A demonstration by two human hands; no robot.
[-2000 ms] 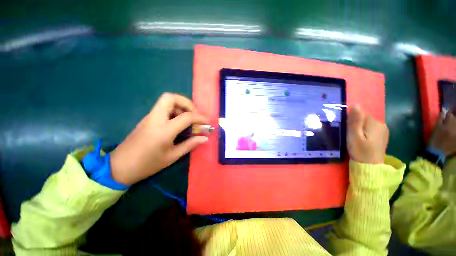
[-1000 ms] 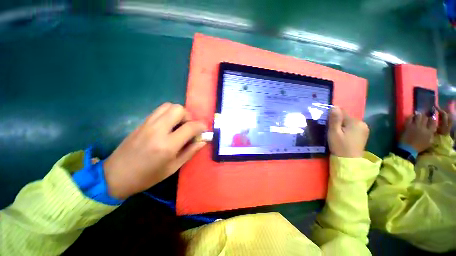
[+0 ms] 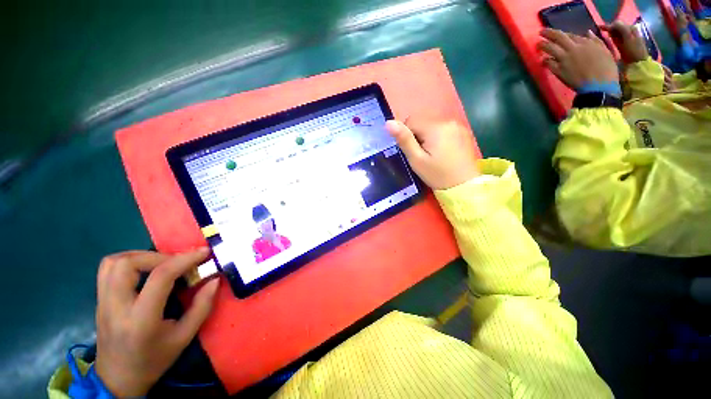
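Observation:
The tablet [image 3: 292,187] lies on a red-orange foam pad [image 3: 327,312], its screen bright with a small figure in red and a dark preview box. My left hand [image 3: 148,308] pinches a small white-tipped plug [image 3: 206,270] at the tablet's left short edge, just below a yellow label [image 3: 210,231]. Whether the tip is fully inserted cannot be told. My right hand [image 3: 436,154] grips the tablet's right edge, with the thumb on its upper right border. A blue wrist strap [image 3: 87,382] is on my left wrist.
Dark-green belt [image 3: 47,226] reflects tube lights behind the pad. At the upper right, a neighbouring worker in a yellow smock [image 3: 647,171] has a hand at a dark device [image 3: 573,19] on another red foam pad [image 3: 521,47]. More hands and sleeves show beyond.
The view has turned, so the tablet and pad appear tilted and farther left. The plug, held a little off the edge at first, is now at the tablet's edge. My right hand still holds the tablet.

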